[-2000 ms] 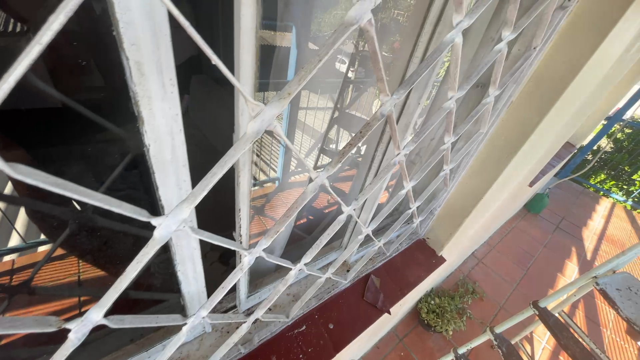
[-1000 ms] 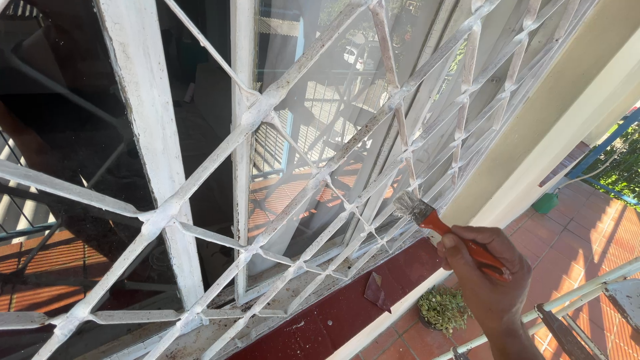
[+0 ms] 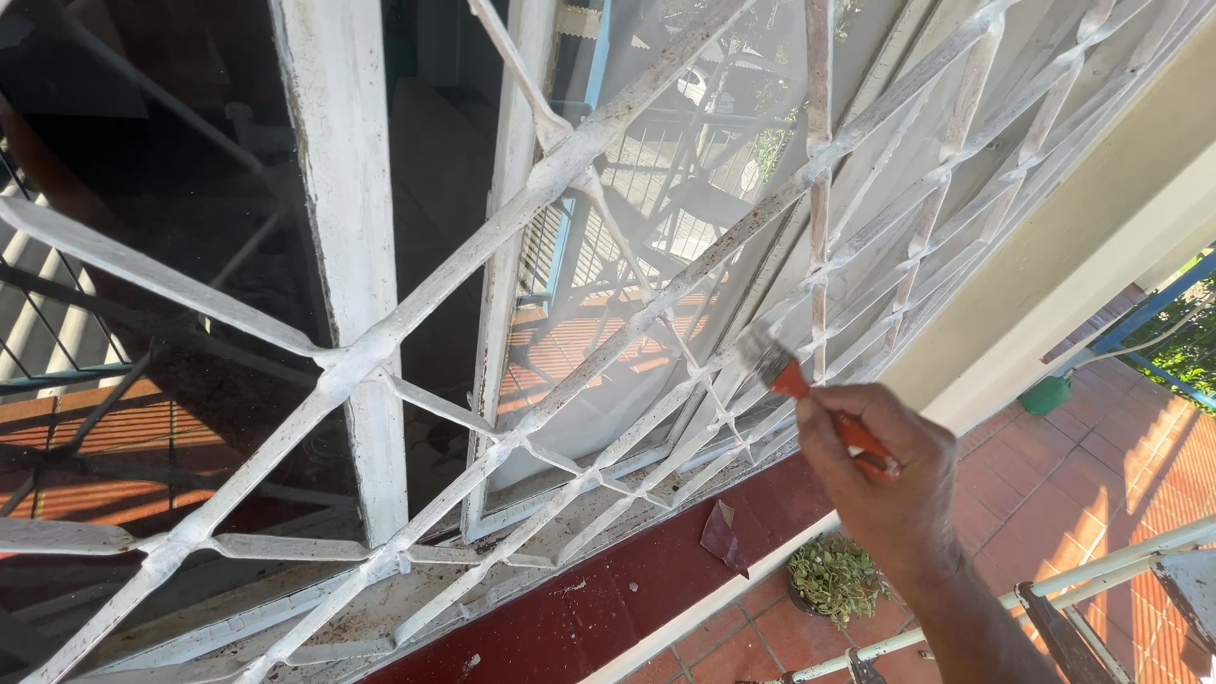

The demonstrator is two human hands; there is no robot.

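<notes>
My right hand (image 3: 883, 475) grips the orange handle of a paintbrush (image 3: 784, 372) at the right of centre. The brush's bristles, pale at the end, are against or very close to a bar of the white metal window grille (image 3: 560, 171). Rusty, worn patches show on several of the grille's bars, while some joints look whiter. Behind the grille stand the white window frame (image 3: 347, 237) and glass panes with reflections. My left hand is not in view.
A dark red sill (image 3: 608, 608) runs below the grille, with a folded piece of sandpaper or similar sheet (image 3: 725, 537) on it. A potted plant (image 3: 836, 577) stands on the tiled floor, near a metal ladder (image 3: 1073, 594) at lower right.
My right hand, out of view two seconds ago, has come in from the right with the paintbrush. The view has moved closer to the grille.
</notes>
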